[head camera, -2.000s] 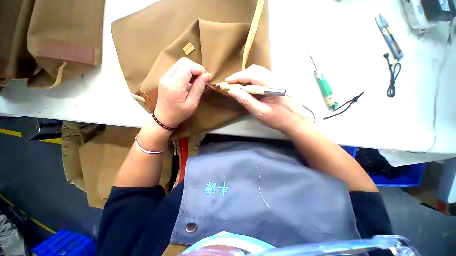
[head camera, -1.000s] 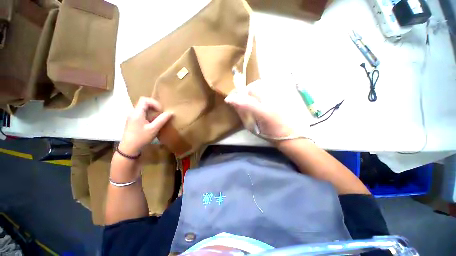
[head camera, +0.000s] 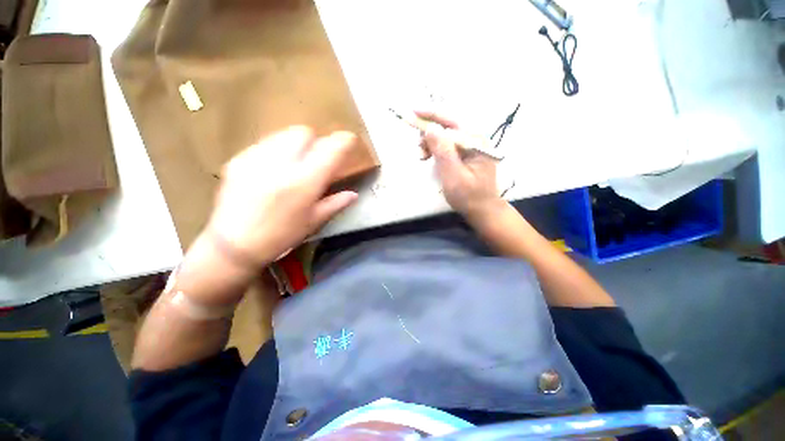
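Note:
The tan canvas bag (head camera: 250, 77) lies on the white table, with a small pale yellow label (head camera: 190, 96) on its panel. My left hand (head camera: 280, 189) is over the bag's near part, blurred, its fingers bent at a reddish-brown patch (head camera: 357, 168) on the near right corner. Whether the fingers pinch the fabric cannot be told. My right hand (head camera: 460, 164) is right of the bag, over the table, and holds the slim pale-yellow-handled tool (head camera: 469, 145), its tip pointing up and left, apart from the bag. The green-handled tool is not visible.
More tan bags (head camera: 60, 121) lie at the left of the table. A grey pen-like tool (head camera: 552, 12) and looped black cord (head camera: 566, 69) lie at the upper right. A blue crate (head camera: 658, 237) stands below the table's right side.
The view has shifted. The bag now lies flatter, its raised fold gone. My left hand has moved over the bag to its near right corner. My right hand has moved off the bag with the pale-handled tool.

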